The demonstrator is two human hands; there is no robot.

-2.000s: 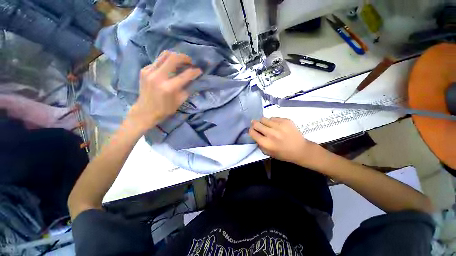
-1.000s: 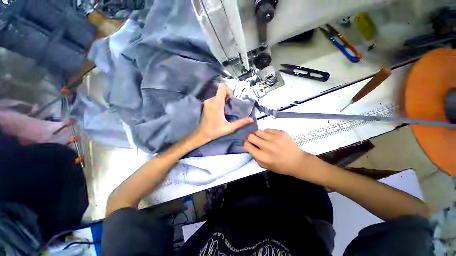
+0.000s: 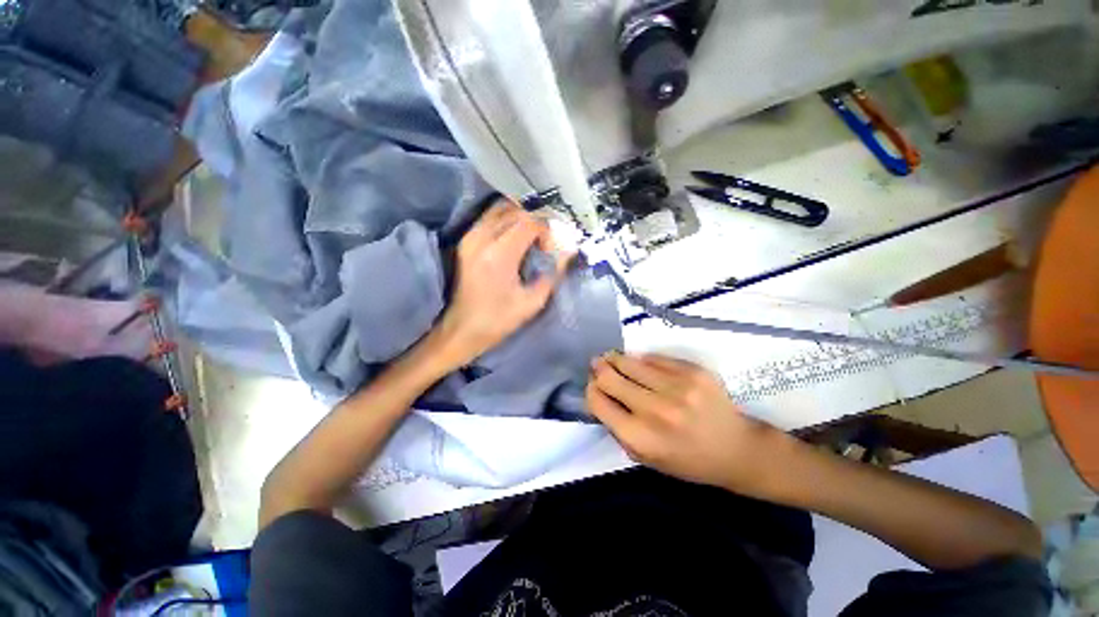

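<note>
Grey garment fabric is heaped left of the needle and runs under the presser foot. My left hand holds a fold of it just left of the foot, thumb and fingers around the cloth. My right hand pinches the fabric's near right edge in front of the foot. The grey binding tape runs from the orange reel at right to the foot. The needle tip is too small to make out.
The white machine head stands over the cloth. Black snips, blue-orange snips, a yellow item and a brown-handled awl lie on the table. Ruler marks run along the near edge. Grey garments hang at upper left.
My left hand has come from above the cloth at left down onto it beside the foot. My right hand stays at the near edge. The view has shifted closer to the machine.
</note>
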